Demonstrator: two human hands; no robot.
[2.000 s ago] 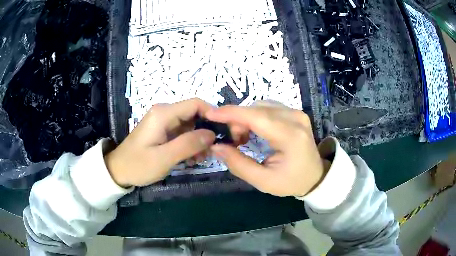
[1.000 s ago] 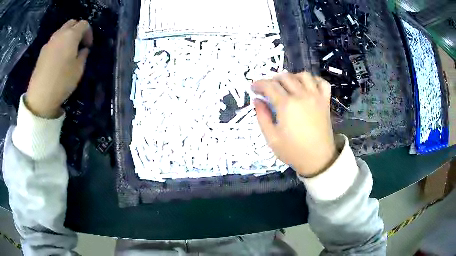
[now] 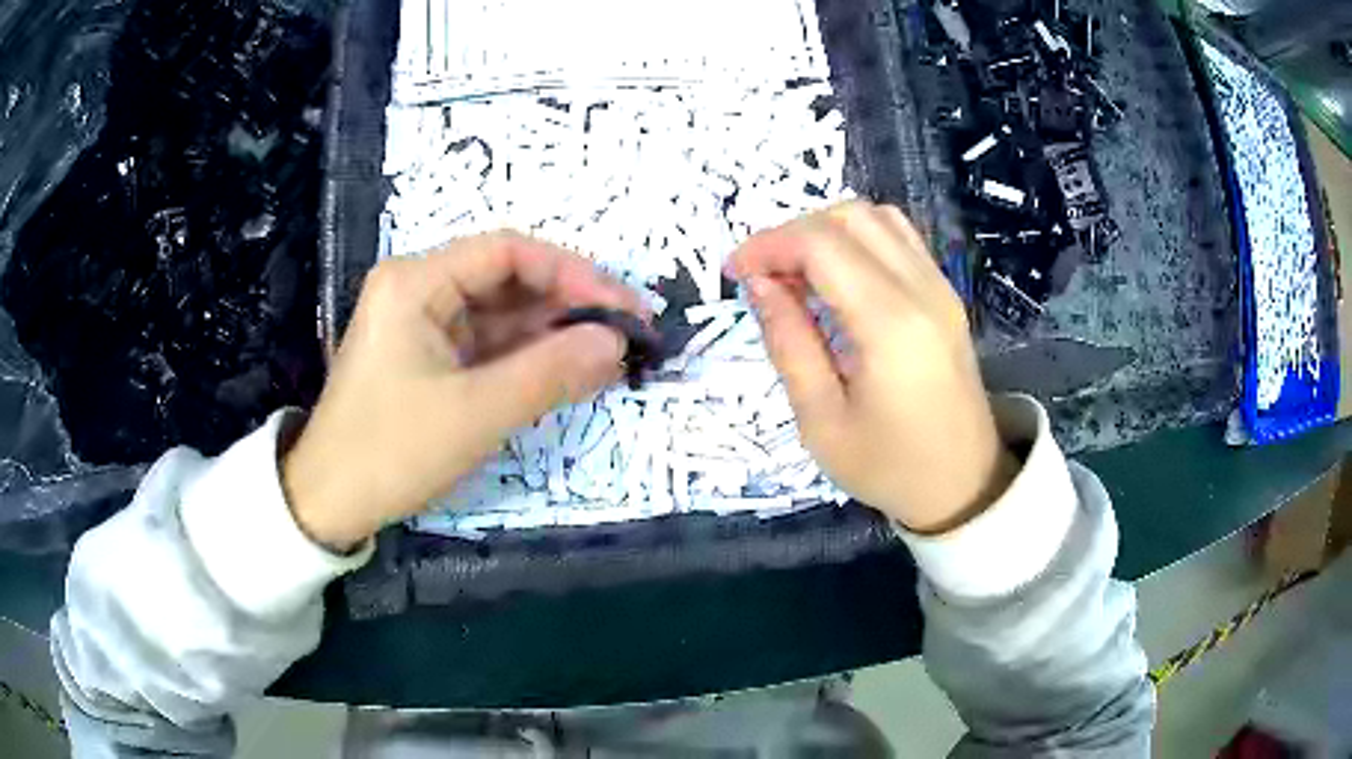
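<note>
My left hand (image 3: 445,378) pinches a small black plastic housing (image 3: 641,350) between thumb and fingers, above the white pile. The fingers cover part of the housing. My right hand (image 3: 882,363) is just to its right, apart from the housing, thumb and index fingertips close together. The white behind these fingertips hides whether they hold a strip. Loose white strips (image 3: 512,193) lie scattered under both hands, with a dark gap between the hands.
A heap of black housings (image 3: 178,252) in clear plastic is at left. Neat white rows (image 3: 608,42) are at the far centre. Black pieces with white bars (image 3: 1008,193) lie on the grey right tray (image 3: 1171,282). A blue-edged tray of strips (image 3: 1287,423) is far right.
My left hand has come back from the left heap to the centre with a black housing in it. My right hand has stayed near the same place over the strips.
</note>
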